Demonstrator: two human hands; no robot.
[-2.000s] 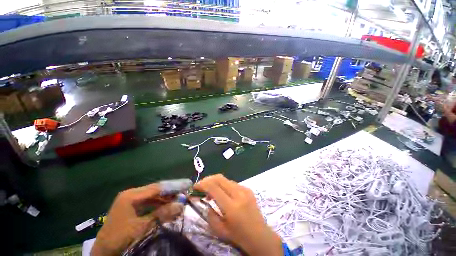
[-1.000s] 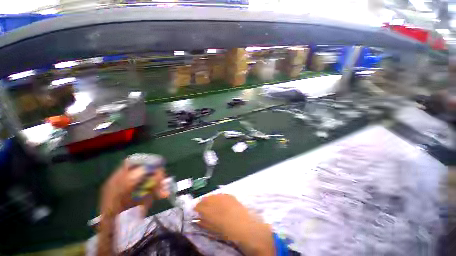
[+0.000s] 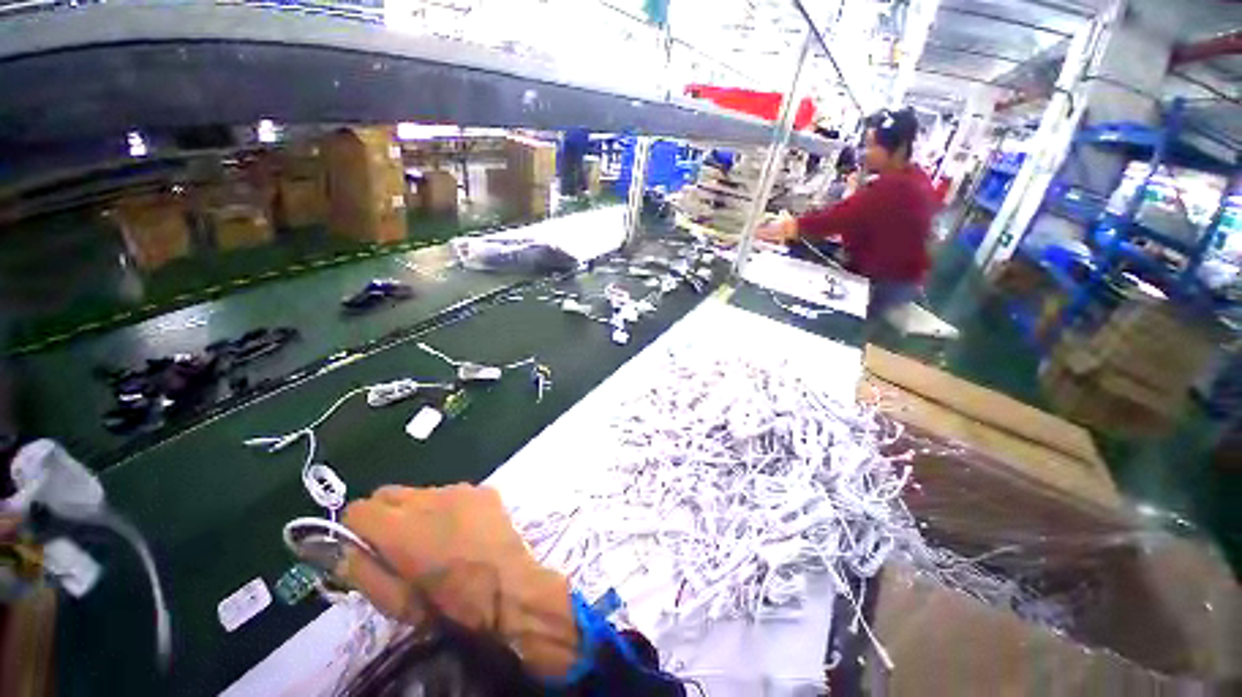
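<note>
My right hand [image 3: 463, 558], with a blue strap at its wrist, is low in the centre; its bent fingers are closed at a looped white cable lead [image 3: 316, 528]. A green circuit board [image 3: 297, 586] and a white flat piece [image 3: 245, 603] are beside the fingertips at the belt's near edge. My left hand [image 3: 17, 524] is blurred and cut off by the left edge. It appears to hold a unit with yellow parts and a white piece [image 3: 71, 566]; a pale cord [image 3: 153, 586] curves down beside it. Dark strands hide part of my right hand's underside.
A large tangled pile of white leads [image 3: 742, 483] lies on the white sheet [image 3: 708, 334]. An open, plastic-lined carton [image 3: 994, 409] stands right of it. Leads with a board [image 3: 456, 404] and black parts [image 3: 177, 381] lie across the belt. A person [image 3: 885, 218] in dark red works farther back.
The view has turned right, bringing the carton and person into view. My hands have parted: the left is at the picture's left edge, the right is at a lead and board on the belt.
</note>
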